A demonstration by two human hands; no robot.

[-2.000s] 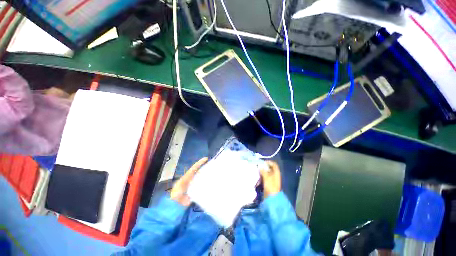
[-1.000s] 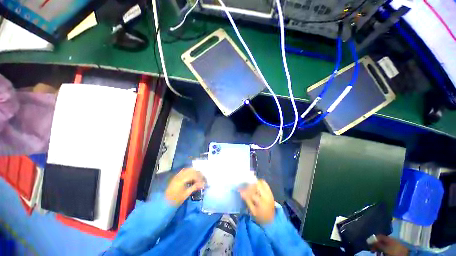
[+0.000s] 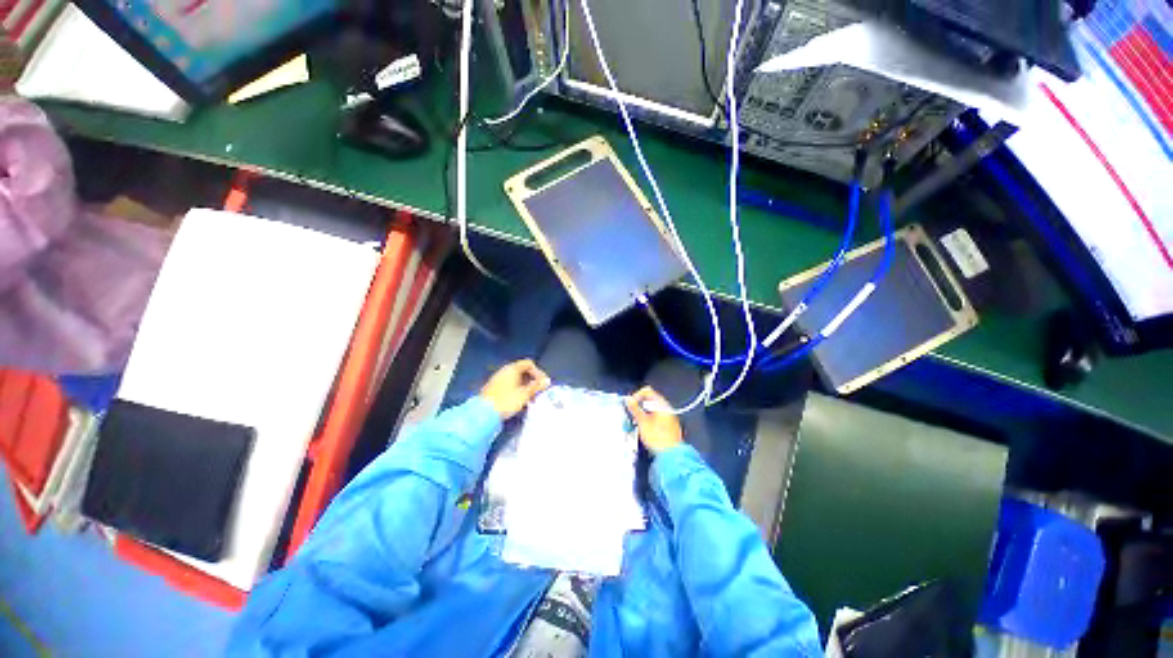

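A glaring white sheet or bag [image 3: 572, 482] lies over my lap, with a patterned, bluish strip along its top edge. The tablet is not clearly visible; the white thing covers it or glare hides it. My left hand [image 3: 515, 386] pinches the top left corner. My right hand [image 3: 656, 419] pinches the top right corner, where a thin white cable [image 3: 715, 347] ends; whether the fingers also hold the plug is unclear.
Two tan-framed plates [image 3: 605, 234] [image 3: 881, 315] with blue leads lie on the green bench [image 3: 425, 193]. Left are a white foam tray [image 3: 245, 334], a black slab [image 3: 167, 476] and a pink sleeve. Right are a green surface [image 3: 888, 501] and a blue stool [image 3: 1045, 572].
Both hands have moved from the lower part of the white thing up to its top corners. The white thing now hides the tablet's camera corner. Another person's hand at bottom right is gone.
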